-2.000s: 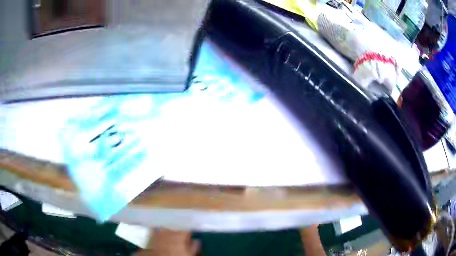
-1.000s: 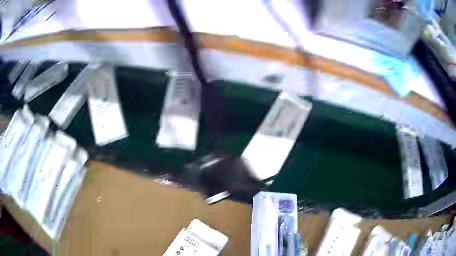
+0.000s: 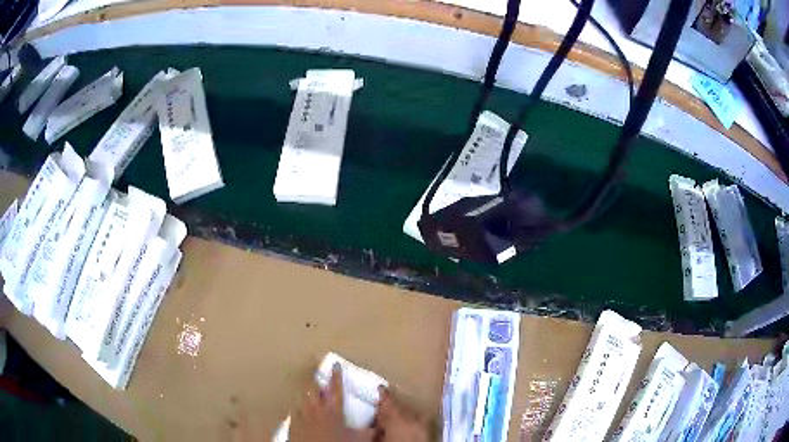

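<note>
A white carton [image 3: 359,393] lies on the brown worktop at the bottom middle, its near part covered by my hands. My left hand [image 3: 320,419] is on its left side, a finger on the top near the far end. My right hand [image 3: 402,423] has its fingers at the carton's right edge. Both hands are blurred and cut off by the bottom edge. A clear tray pack [image 3: 481,371] with a bright blue strip inside lies just right of my hands.
Waiting cartons [image 3: 108,276] overlap at left. More cartons [image 3: 597,375] and packs lean at right. The green conveyor belt [image 3: 381,155] carries spaced cartons. A black device [image 3: 463,229] with cables hangs in front of the belt.
The view has swung from the shelf down to the worktop. Both hands now show on the bottom-middle carton; one second ago no hand was visible there. The black device hangs further right in view.
</note>
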